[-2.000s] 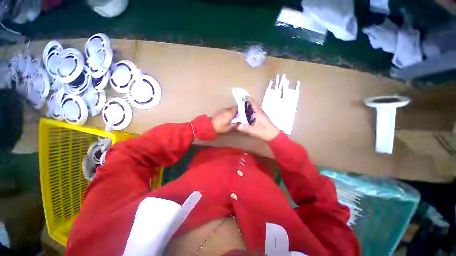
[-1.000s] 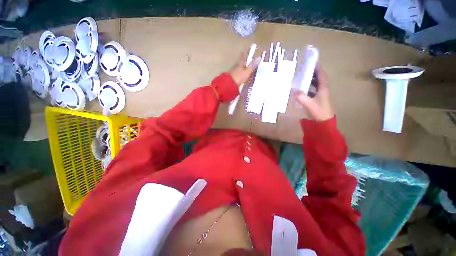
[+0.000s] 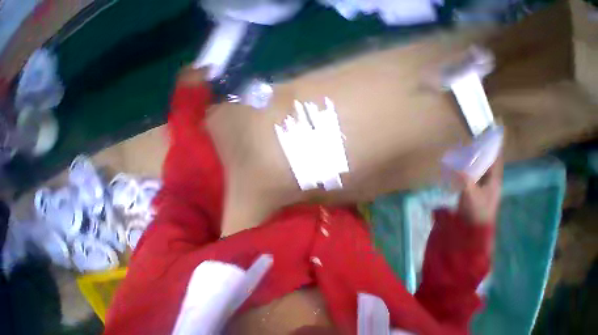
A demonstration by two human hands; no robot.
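Flat white stems [image 3: 315, 145] lie side by side in a stack on the cardboard-covered bench, prongs away from me. My left hand [image 3: 195, 75] reaches over the green belt and is closed on the end of a white stem [image 3: 224, 49]; a rounded white part shows beyond it. My right hand [image 3: 482, 193] holds a blurred whitish ring part [image 3: 477, 156] near the bench's front edge. Just beyond it, a joined stem-and-ring piece [image 3: 471, 101] is on the bench; whether they touch is unclear.
White ring parts [image 3: 85, 216] are heaped at left above a yellow crate [image 3: 101, 291]. A green-lined bin [image 3: 524, 229] is at right. A shiny clump [image 3: 257, 93] lies by the belt edge. White items [image 3: 387, 10] lie on the belt.
My left hand has moved from beside the stack to the belt and now holds a stem there. My right hand has moved right with its part. The view has turned.
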